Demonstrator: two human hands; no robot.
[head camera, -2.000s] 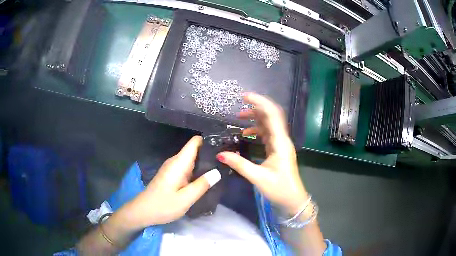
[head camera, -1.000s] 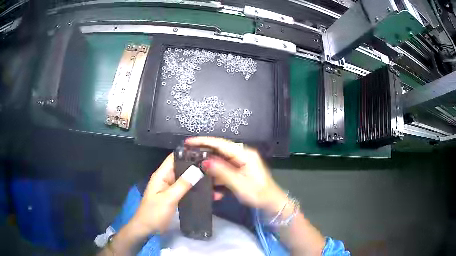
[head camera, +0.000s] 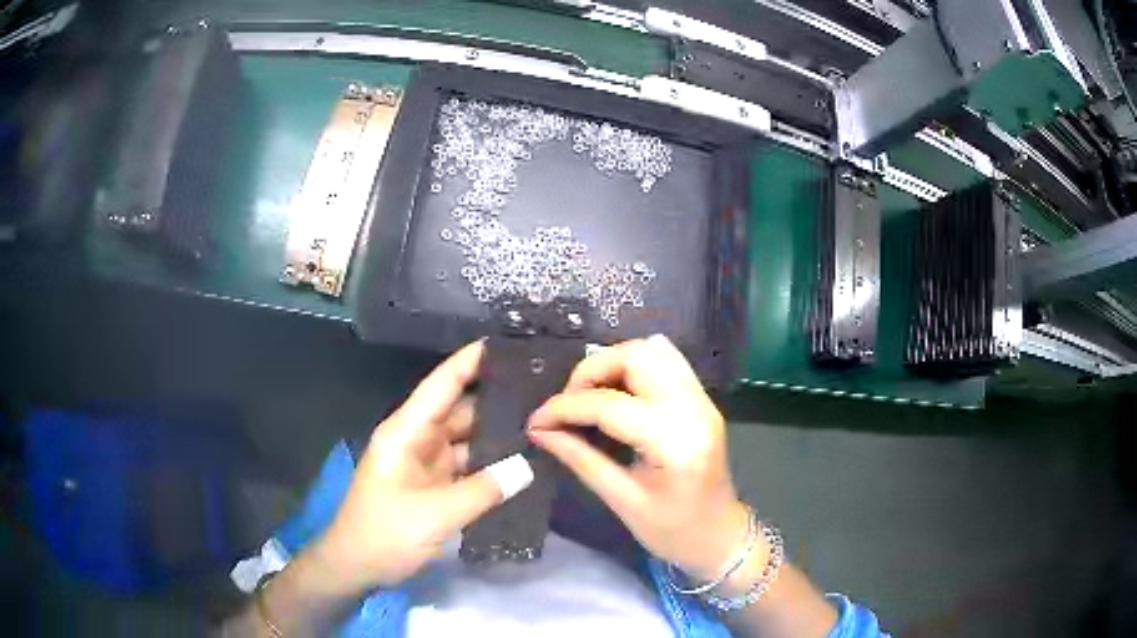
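Observation:
My left hand (head camera: 418, 480), with a white wrap on its thumb, holds a dark fixture bar (head camera: 509, 411) upright in front of my body. The bar has two round metal pins at its top end and one small ring (head camera: 537, 365) on its face. My right hand (head camera: 655, 455) has its thumb and fingertips pinched together at the bar's face; whether a ring is between them is hidden. The black parts tray (head camera: 736, 249) lies behind the bar, with many small silver rings (head camera: 505, 256) along its left, back and front parts.
A coppery-silver fixture bar (head camera: 339, 187) lies left of the tray on the green ledge (head camera: 268, 162). A dark stack (head camera: 187, 150) stands farther left. Right of the tray are a bar (head camera: 852, 268) and ribbed stacked fixtures (head camera: 966, 280). Metal rails (head camera: 499, 56) run behind.
The fixture bar now points up toward the tray's front edge with its face in view. My right hand has moved from its top end down onto its face, fingertips pinched.

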